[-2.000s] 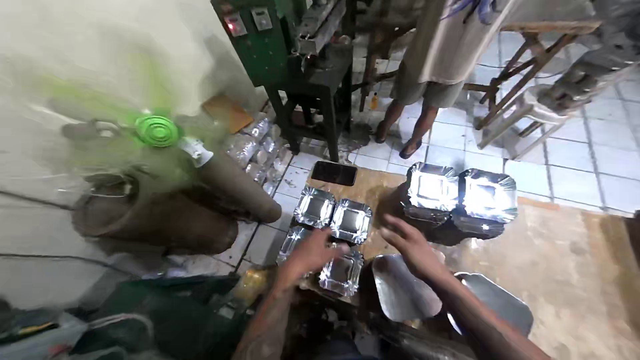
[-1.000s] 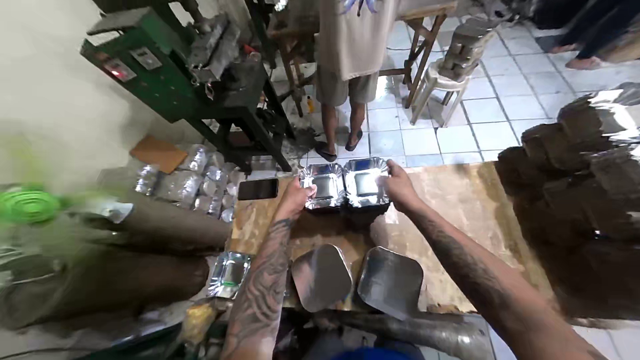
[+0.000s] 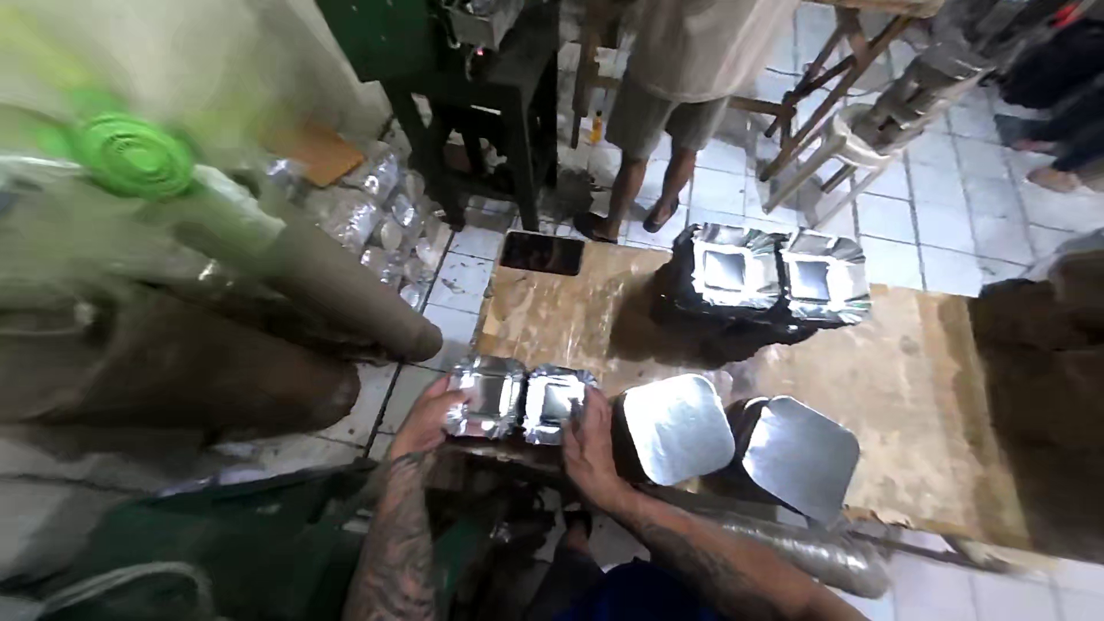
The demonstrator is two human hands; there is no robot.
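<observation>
Two foil trays stand side by side at the near left edge of the wooden table (image 3: 914, 388). My left hand (image 3: 427, 417) grips the outer side of the left foil tray (image 3: 488, 397). Against the outer side of the right foil tray (image 3: 554, 404) lies my right hand (image 3: 592, 444). Just right of that hand are a stack of flat foil-faced sheets (image 3: 681, 429) and a second such stack (image 3: 800, 457). Farther back are two tall stacks of foil trays, a left one (image 3: 733, 269) and a right one (image 3: 824, 278), touching or nearly so.
A phone (image 3: 542, 253) lies at the table's back left corner. Left of the table are large rolls (image 3: 328, 285), a green fan (image 3: 136, 155) and bagged foil pieces (image 3: 371, 216). Beyond stand a dark machine stand (image 3: 483, 112) and a person (image 3: 681, 95). Dark stacks rise at right.
Both hands have moved from the two tall tray stacks at the back to the foil trays at the near left. The view has swung left.
</observation>
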